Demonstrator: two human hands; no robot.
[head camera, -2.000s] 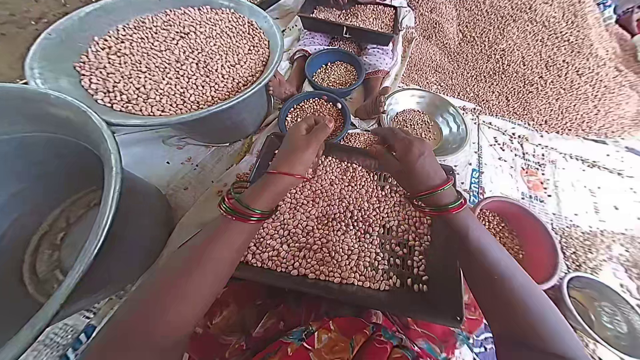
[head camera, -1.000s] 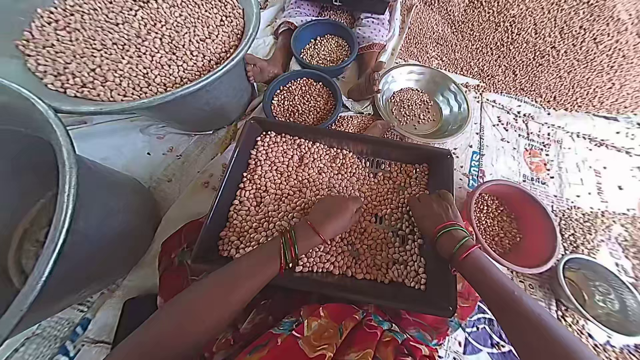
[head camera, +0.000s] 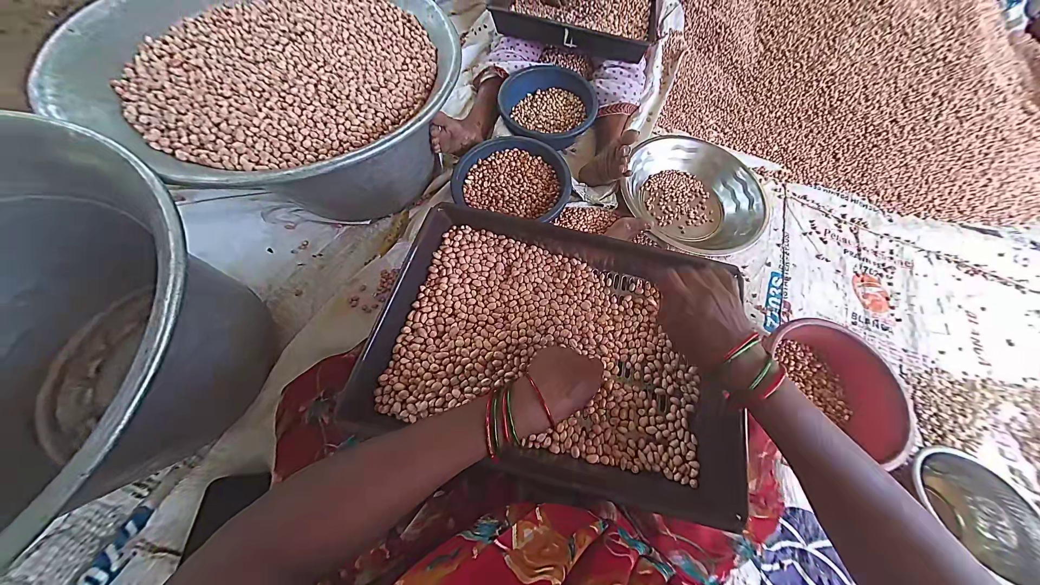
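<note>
A black slotted plastic tray (head camera: 390, 325) rests on my lap, covered with light brown nuts or beans (head camera: 496, 301) in their skins. My left hand (head camera: 565, 386) is curled low over the middle of the layer, its fingertips hidden under the hand. Over the tray's right part is my right hand (head camera: 703, 313), slightly blurred, fingers bent down near the slots that show between the nuts. Whether either hand pinches a nut cannot be seen. Red and green bangles circle both wrists.
Large metal tubs (head camera: 171, 284) stand at the left, one heaped with nuts. Blue bowls (head camera: 459, 175), a steel bowl (head camera: 751, 195) and a red bowl (head camera: 881, 390) surround the tray. Another person's feet (head camera: 459, 134) are beyond; a big nut pile (head camera: 853, 106) lies at the upper right.
Two seconds ago both hands were raised above the tray's far edge; now they are down over the nuts. Since one second ago my right hand has moved from the right rim inward and away from me.
</note>
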